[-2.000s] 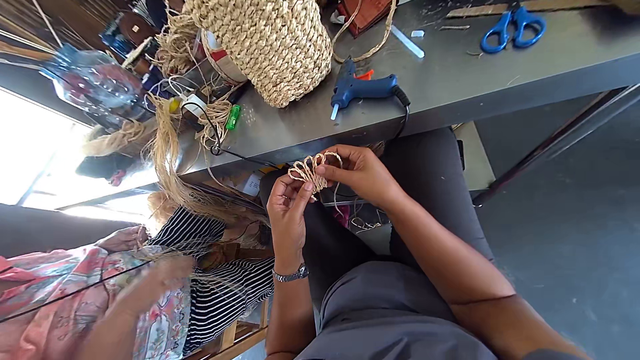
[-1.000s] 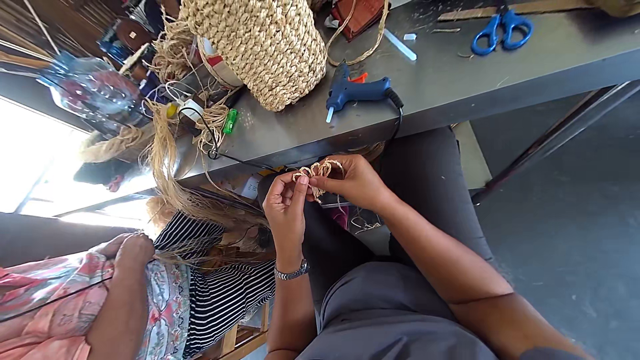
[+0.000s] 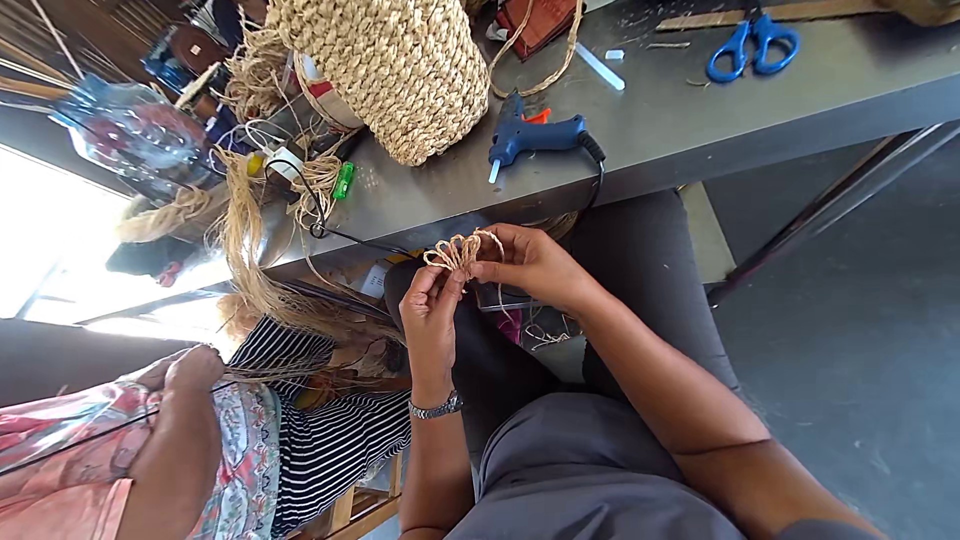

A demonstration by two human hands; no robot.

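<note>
Above my lap, my left hand (image 3: 437,300) pinches the base of a looped piece of twisted natural-fibre cord (image 3: 457,251) between thumb and fingers. Its several narrow loops fan out upward. My right hand (image 3: 525,264) grips the right side of the same piece, thumb close to my left thumb, and a loose cord end hangs below. Beyond my hands, a blue hot glue gun (image 3: 536,135) with an orange trigger lies on the grey table (image 3: 652,142). Left of it stands a woven fibre basket (image 3: 397,71).
Blue-handled scissors (image 3: 752,49) and a glue stick (image 3: 600,66) lie on the table. A green lighter (image 3: 343,181), a black cable (image 3: 360,241) and hanging raw fibre (image 3: 251,247) are at the left. A co-worker's hand (image 3: 196,367) holds fibre strands nearby.
The cord loops, largely covered by my fingers a second ago, now show fanned out, with my right hand at their right side. The co-worker's hand has moved up and away since two seconds ago.
</note>
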